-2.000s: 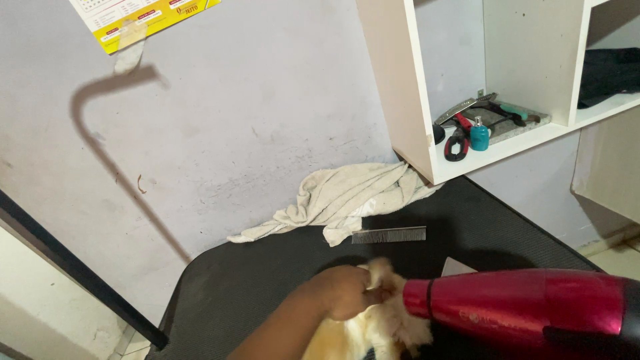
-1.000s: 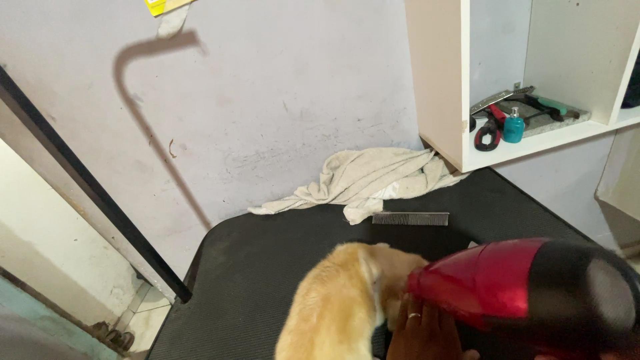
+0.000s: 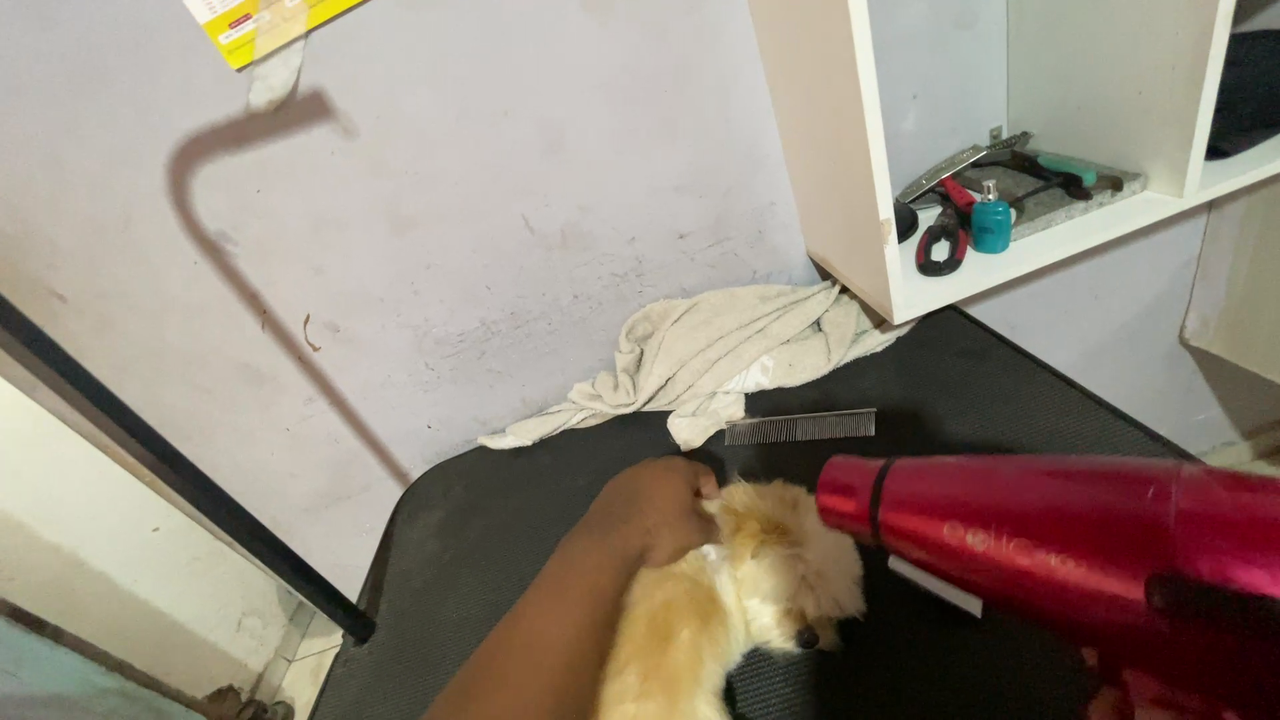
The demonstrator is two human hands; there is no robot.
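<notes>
A small dog with cream and golden fur (image 3: 680, 630) is on the black grooming table (image 3: 480, 520), its fluffy head turned right and its dark nose low. My left hand (image 3: 665, 510) is closed on the fur or ear at the side of its head; the fingertips are partly hidden. From the right, a red hair dryer (image 3: 1040, 540) points its nozzle at the head, very near the fur. Only a bit of my right hand (image 3: 1120, 695) shows, under the dryer at the bottom right, holding it. A metal comb (image 3: 800, 427) lies on the table beyond the dog.
A crumpled beige towel (image 3: 720, 340) lies along the wall. At the upper right, a white shelf unit (image 3: 1060, 245) holds a teal bottle (image 3: 991, 220), red-and-black-handled clippers (image 3: 942, 245) and other tools. A black post (image 3: 190, 480) stands at the table's left edge. A small white strip (image 3: 935, 585) is below the dryer.
One second ago a hand lay by the dog's head beneath the dryer; now my left hand grips the head's far side. The dog's face has come into sight, and the dryer is turned more level.
</notes>
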